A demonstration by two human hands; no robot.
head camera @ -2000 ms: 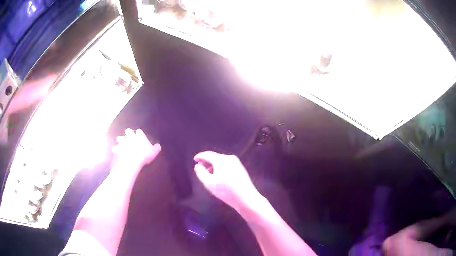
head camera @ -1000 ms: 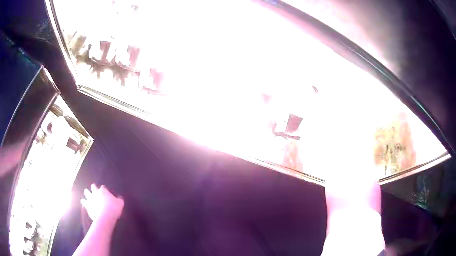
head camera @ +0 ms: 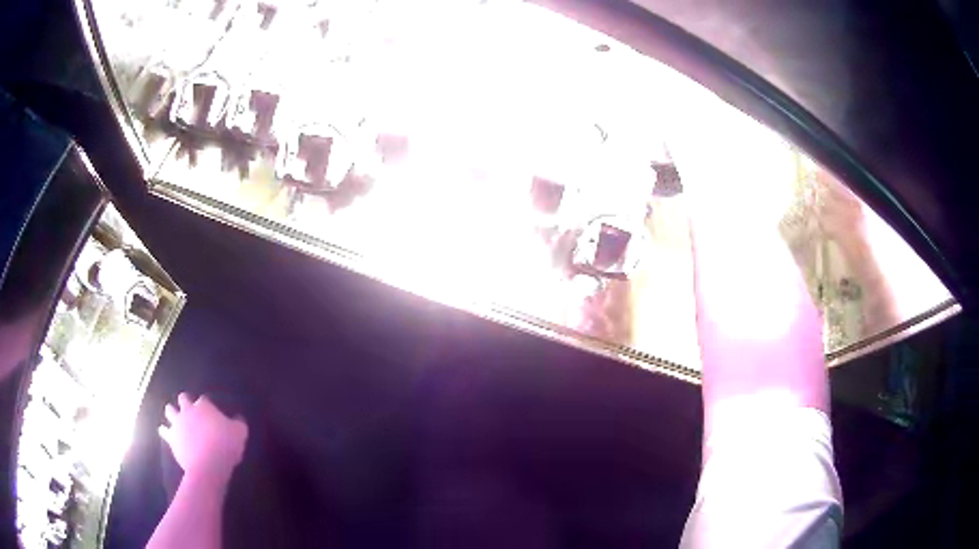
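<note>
Small looped parts with dark square blocks lie on the glaring white worktable (head camera: pixel 429 291). One looped part (head camera: pixel 608 246) is near the front edge, and another looped part (head camera: pixel 316 157) is farther left among several more. My right hand (head camera: pixel 714 161) reaches over the right part of the table beside a dark block (head camera: pixel 667 178); glare washes out its fingers, so its grip cannot be told. My left hand (head camera: pixel 204 434) is low at the left, off the tables, fingers partly spread, with nothing visible in it.
A second bright table (head camera: pixel 156 335) at the left holds rows of small looped parts. Brownish patches (head camera: pixel 843 257) show at the right end of the main table. The area below the tables is dark.
Since two seconds ago the view has shifted towards the main table and my right hand has reached out over it. Over the last second the glare has eased and the looped parts show more clearly.
</note>
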